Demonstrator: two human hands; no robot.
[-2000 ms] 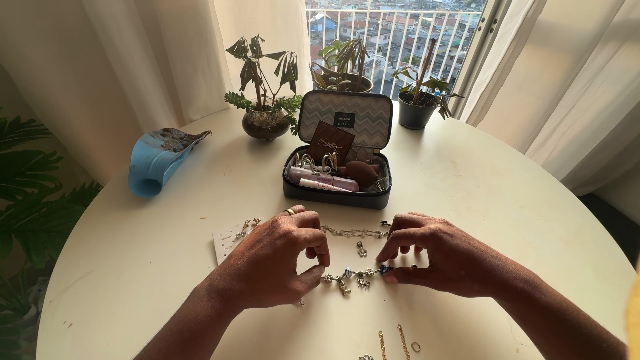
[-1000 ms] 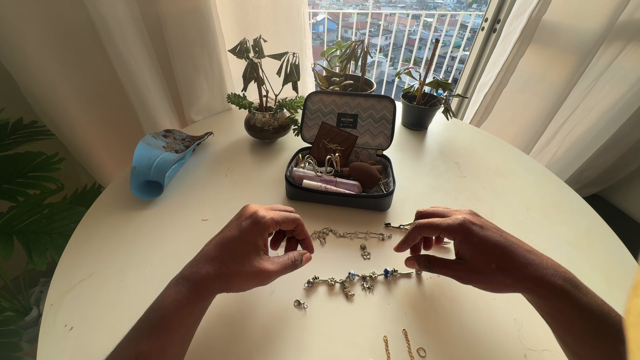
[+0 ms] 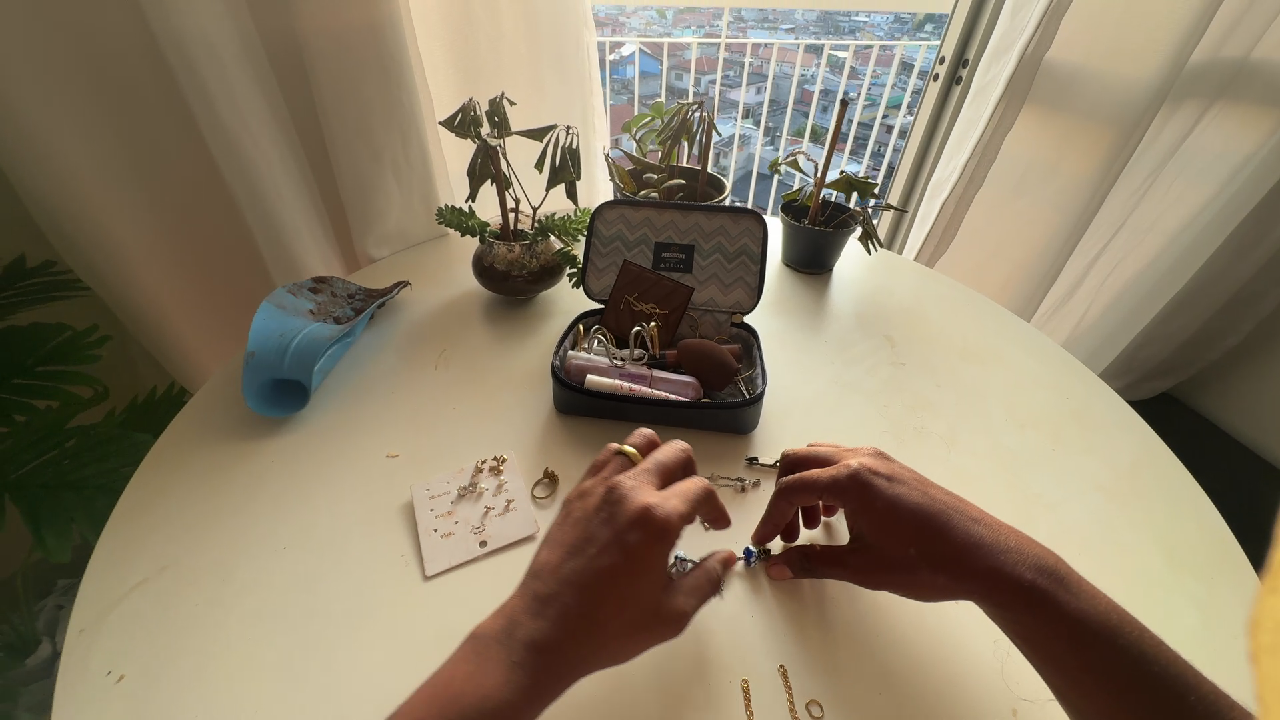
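A charm bracelet with blue beads [image 3: 750, 556] lies on the table, largely covered by my hands. My left hand [image 3: 625, 540], with a gold ring on one finger, reaches over its left part, thumb by the charms; whether it grips them cannot be told. My right hand [image 3: 850, 520] has its thumb and index finger at the bracelet's blue and dark beads. Behind them lies a silver chain bracelet [image 3: 735, 482], partly hidden. To the left are an earring card [image 3: 470, 530] with several earrings and a ring with a setting [image 3: 545, 484].
An open zip case [image 3: 655, 412] holding tubes, a brown sponge and jewelry stands behind my hands. Gold chains [image 3: 787, 690] and a small ring [image 3: 815, 709] lie near the front. A blue scoop [image 3: 300, 340] and potted plants [image 3: 520, 262] stand farther back on the round table [image 3: 960, 360].
My left hand has moved right, over the charm bracelet's left part, and the earring card shows again at left. My right hand has come in to the bracelet's beads.
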